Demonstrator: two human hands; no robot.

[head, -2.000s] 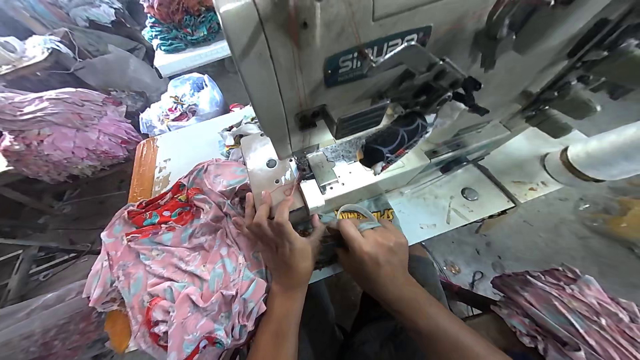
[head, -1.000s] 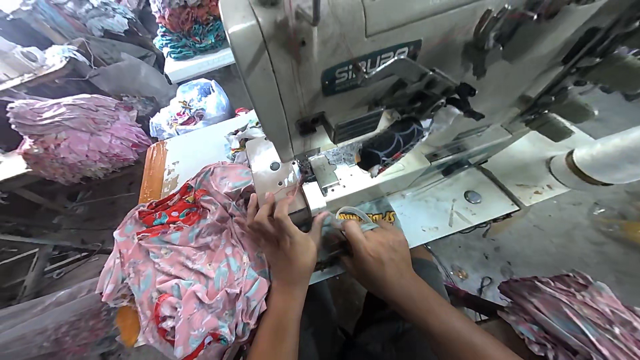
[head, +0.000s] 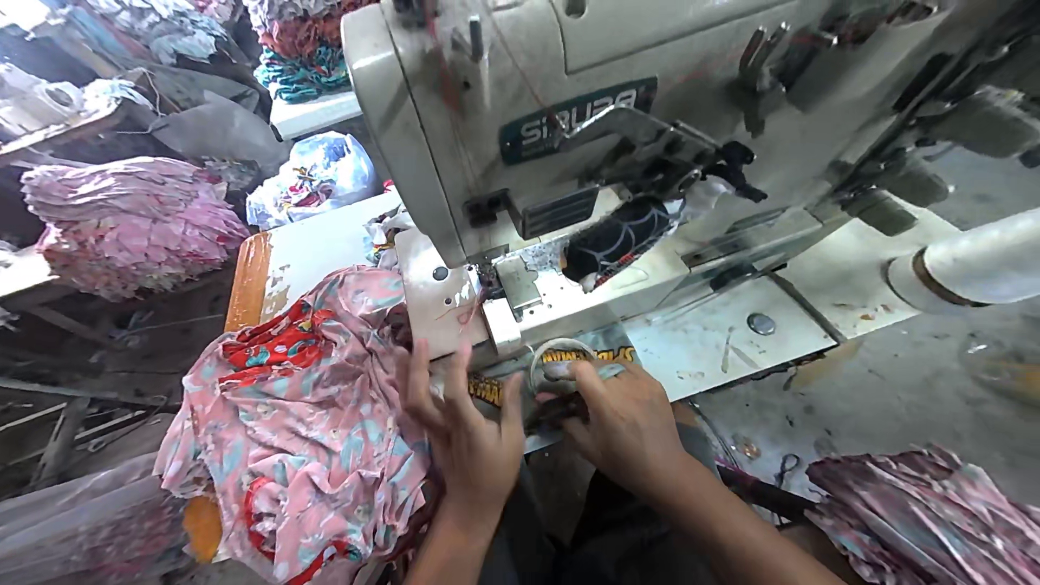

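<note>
My left hand (head: 471, 422) lies at the front edge of the industrial sewing machine (head: 504, 106), its fingers apart and touching the metal plate (head: 431, 292) below the needle area. My right hand (head: 621, 414) has its fingers closed on a pale ring-shaped band (head: 561, 345), whose material I cannot tell. Dark cloth lies under the fingers, partly hidden. Yellow lettering shows on a printed piece (head: 613, 355) beside the band. To the left of my left hand is a heap of pink printed fabric (head: 325, 439) with red trim. A dark patterned cloth piece (head: 617, 240) rests on the machine bed.
An orange-edged white table (head: 317, 244) extends to the left. Behind it are a plastic bag of scraps (head: 313, 179) and a pink fabric stack (head: 134, 219). A white roll (head: 975, 260) stands at right, with folded fabric (head: 926, 512) at lower right.
</note>
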